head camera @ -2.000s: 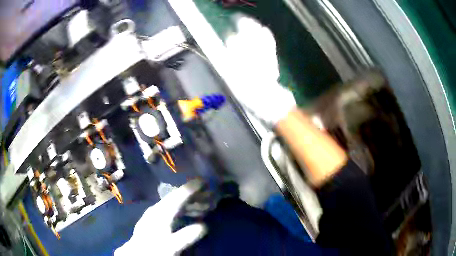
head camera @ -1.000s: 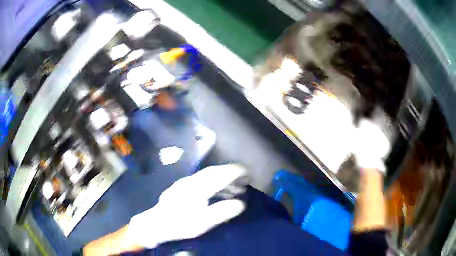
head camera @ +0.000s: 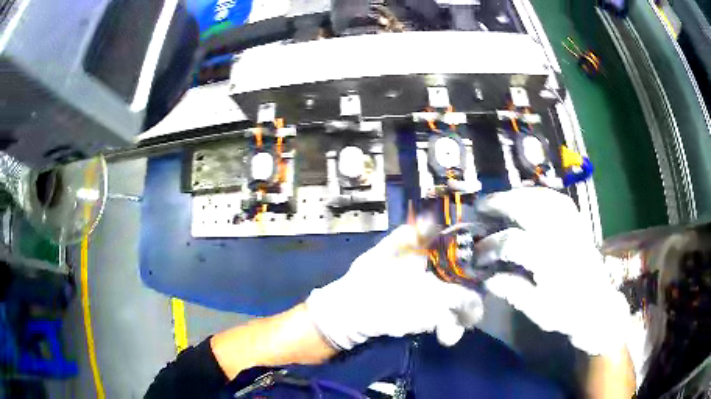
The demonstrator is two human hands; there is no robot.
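Both gloved hands meet in front of the fixture row. My left hand (head camera: 390,300) holds a stator (head camera: 448,257) with orange wires in its fingers. My right hand (head camera: 557,269) closes on the same stator from the right; its fingers are blurred and partly hide it. Behind stand four fixtures with pale round centres. The far left fixture (head camera: 263,166), the third fixture (head camera: 447,152) and the far right fixture (head camera: 532,150) bear stators with orange wires. The second fixture (head camera: 351,165) shows no orange wires.
A long silver rail (head camera: 390,61) runs behind the fixtures. A grey machine box (head camera: 93,78) and a clear hood (head camera: 70,199) are at left. A blue nozzle with yellow tip (head camera: 577,165) is right of the fixtures. A green conveyor (head camera: 616,140) and a dark, packed tray (head camera: 678,296) are at right.
The view has swung left towards the fixtures. My right hand has come back from the tray at the right and met my left hand at a stator.
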